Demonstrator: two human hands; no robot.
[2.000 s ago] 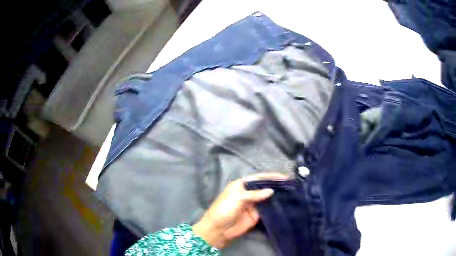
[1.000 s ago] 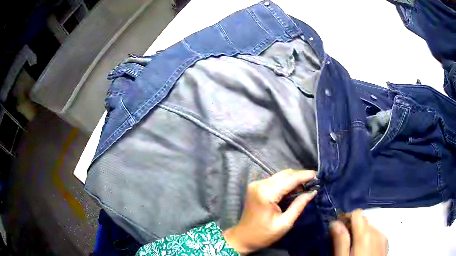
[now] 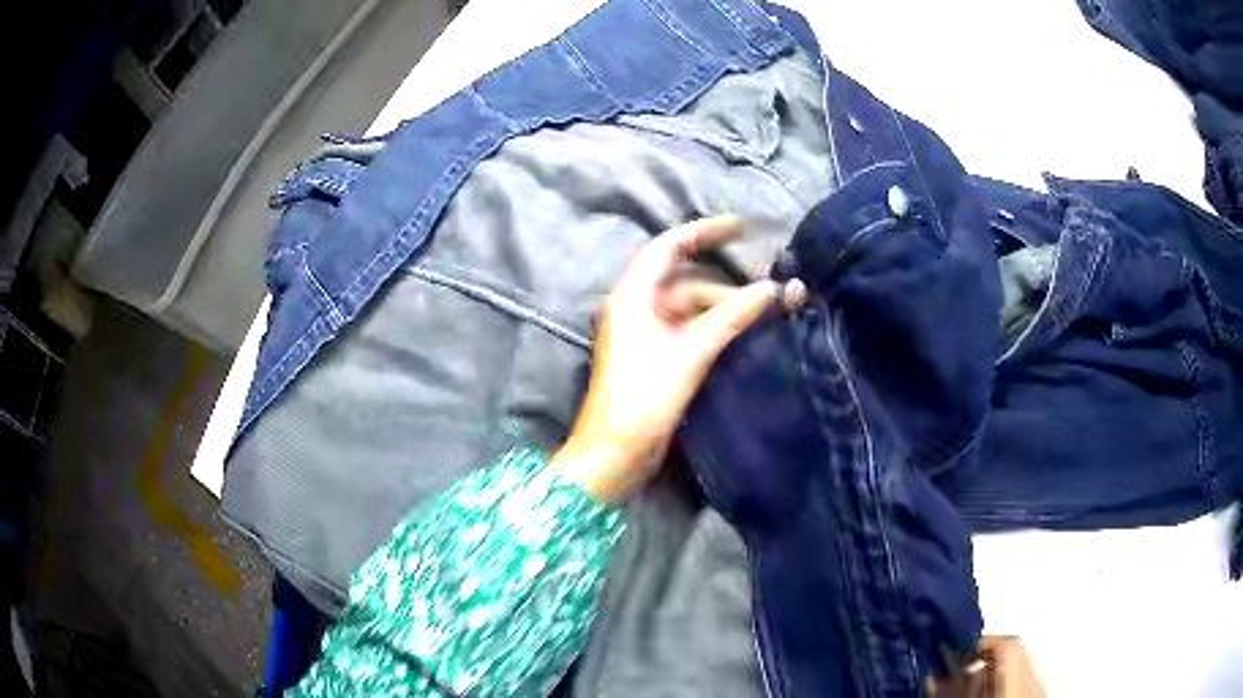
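A denim jacket (image 3: 545, 218) lies open on the white table, its pale grey inside facing up. Its dark blue placket (image 3: 859, 450) with round buttons runs down the middle right. My left hand (image 3: 661, 341), in a green patterned sleeve, pinches the placket edge beside a button and holds it folded up. My right hand (image 3: 988, 671) is cut off by the bottom edge, small and blurred; its fingers cannot be made out, nor whether it holds anything.
More dark denim lies at the table's top right (image 3: 1186, 68). The white table (image 3: 981, 68) shows behind the jacket. A grey bin (image 3: 205, 177) stands at the left, above a floor with a yellow line (image 3: 171, 477). Something bright blue is below the table's left edge.
My left hand has moved up along the placket, lifting its edge and folding it over. My right hand has dropped lower, mostly out of the picture. The jacket has shifted slightly up and left in view.
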